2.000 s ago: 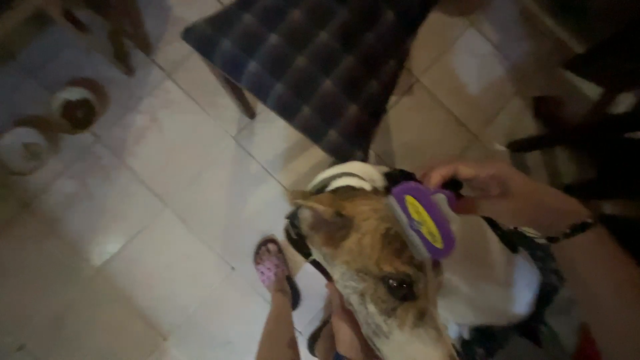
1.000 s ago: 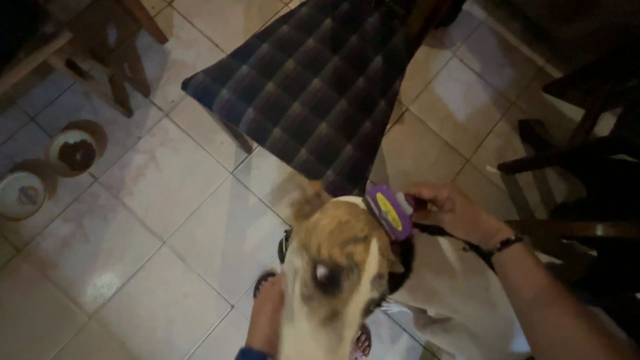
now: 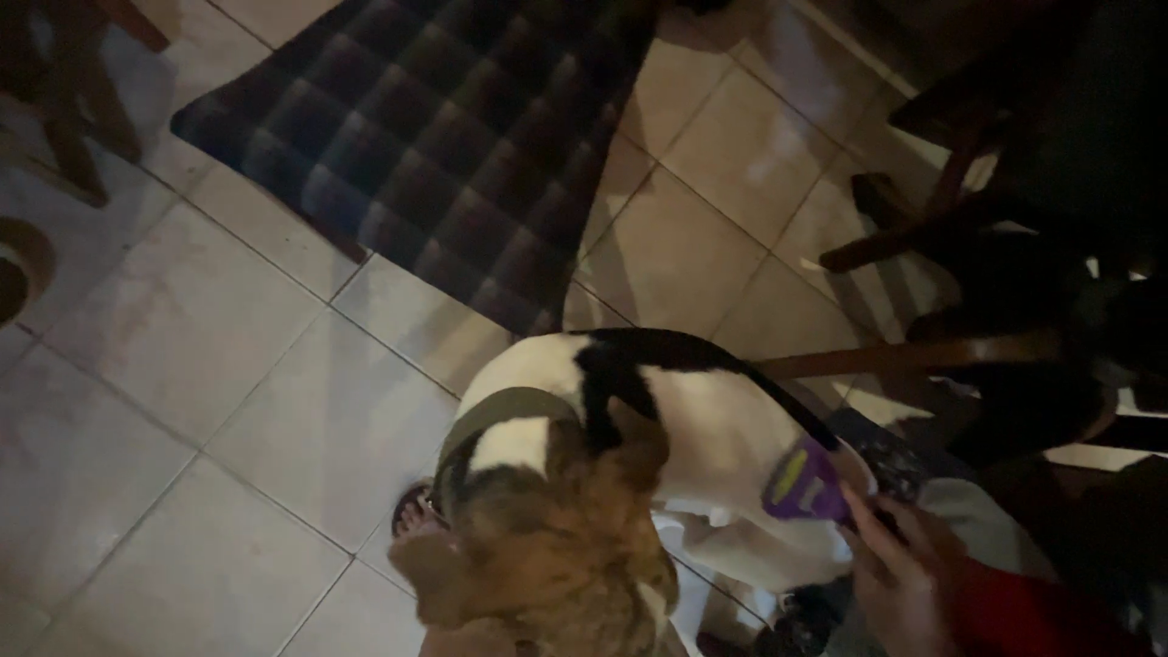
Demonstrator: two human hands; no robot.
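Observation:
A brown, white and black dog stands at the lower middle, its brown head toward the bottom edge and a dark green band around its neck or chest. My right hand, at the lower right, grips the handle of a purple pet grooming brush with a yellow patch. The brush head rests against the dog's rear flank. Red cloth lies by my right wrist. My left hand cannot be made out.
A chair with a dark checked cushion stands beyond the dog. Wooden furniture legs are at the right, more at the upper left. A round bowl is cut by the left edge. A sandaled foot shows beside the dog on the tiled floor.
The brush in my right hand has gone from the dog's head and neck to its rear flank. The dog's head has dropped toward the bottom edge, and its back now shows.

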